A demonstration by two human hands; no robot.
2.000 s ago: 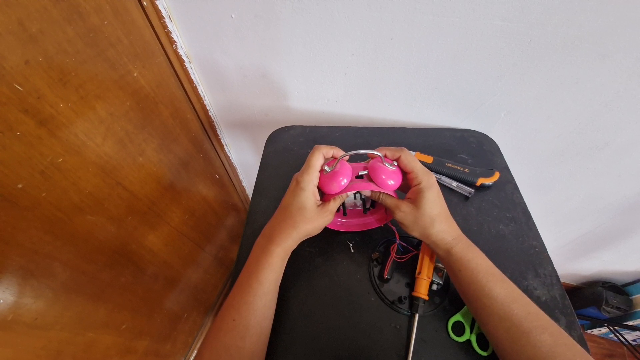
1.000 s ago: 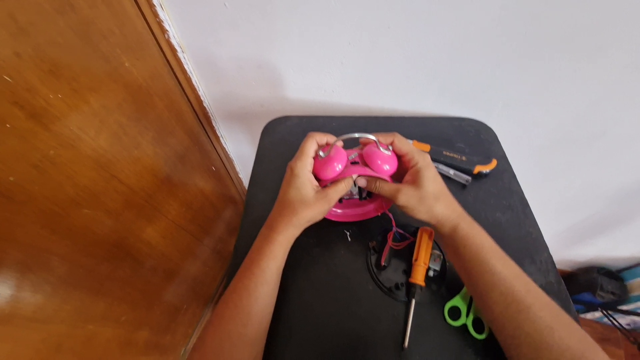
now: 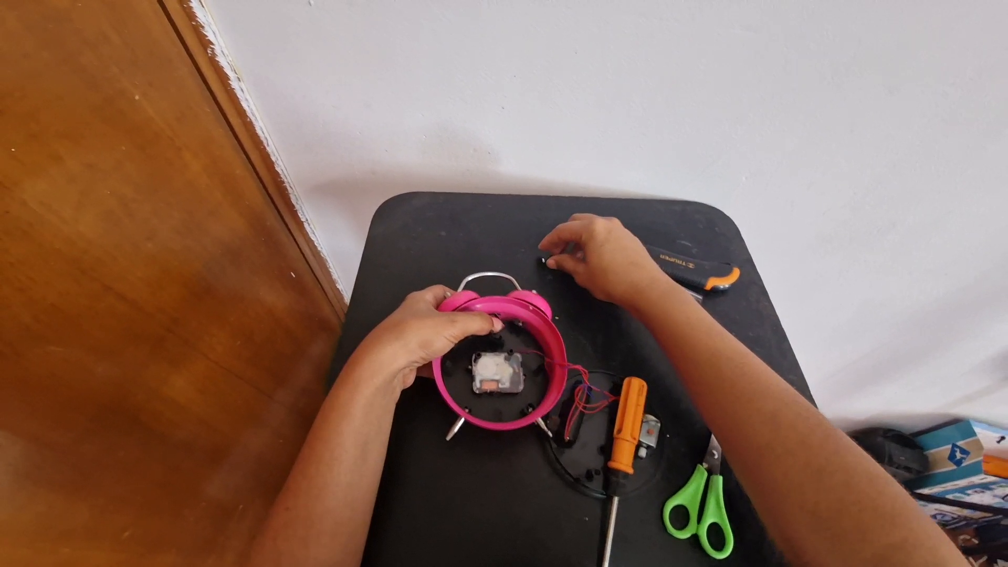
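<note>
My left hand [image 3: 429, 331] grips the upper left rim of a pink twin-bell alarm clock [image 3: 559, 354], its thumb inside the open back. A clear-cased clock movement [image 3: 497, 372] shows within, and red wires run from it to the round black back cover [image 3: 583, 472]. Across that cover lies a screwdriver with an orange handle [image 3: 628, 425]. My right hand [image 3: 602, 256] is off the clock, over the upper part of the table, with its fingertips beside a small dark piece [image 3: 543, 260]; whether they hold it I cannot tell.
A black and orange utility knife [image 3: 693, 272] lies at the back right of the black table [image 3: 472, 228]. Green-handled scissors [image 3: 699, 512] rest near the right edge. A white wall stands behind, and a wooden door [image 3: 157, 276] on the left.
Both hands were on the clock by its bells. My right hand has let go and moved up and right. The clock now shows its open back and sits lower on the table.
</note>
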